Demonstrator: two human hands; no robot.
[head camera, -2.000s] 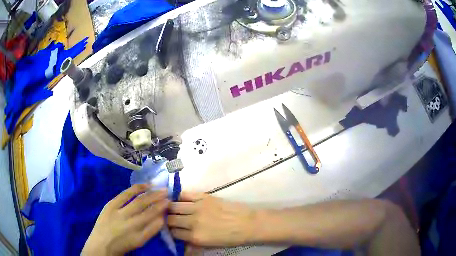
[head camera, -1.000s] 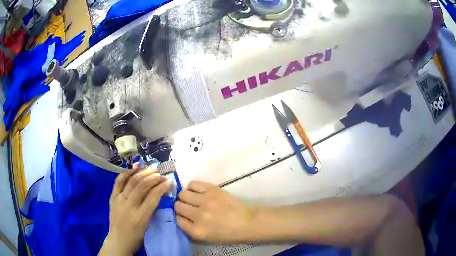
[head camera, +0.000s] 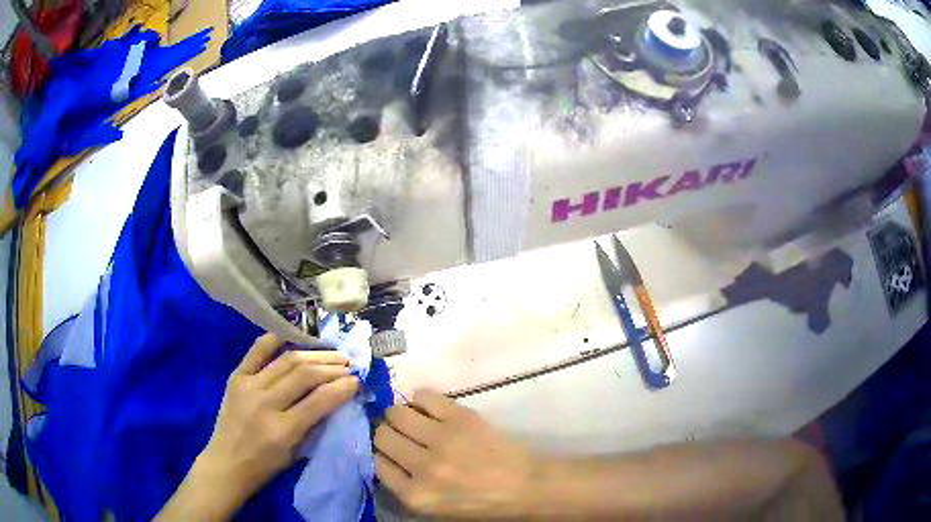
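Observation:
A light blue cloth piece (head camera: 340, 454) runs from under the needle area toward me, with a royal blue strip (head camera: 380, 387) along its right side. My left hand (head camera: 281, 418) is bare and pinches the light blue cloth just below the presser area. My right hand (head camera: 449, 454) rests at the cloth's right edge with curled fingers; its fingertips are partly hidden at the cloth. The royal blue panel (head camera: 143, 377) spreads left of the needle. The needle and presser foot are mostly hidden behind the cream tension dial (head camera: 344, 289) and the cloth.
The off-white sewing machine head (head camera: 613, 133) spans the top. Thread snips (head camera: 638, 316) lie on the machine bed, right of the hands. A ridged metal knob (head camera: 388, 342) sits beside the cloth. Blue cut pieces (head camera: 82, 107) are heaped at upper left.
The view has shifted, so the machine sits further right and lower. My left hand has moved slightly back from the needle area, and the light blue cloth is bunched and narrower below it.

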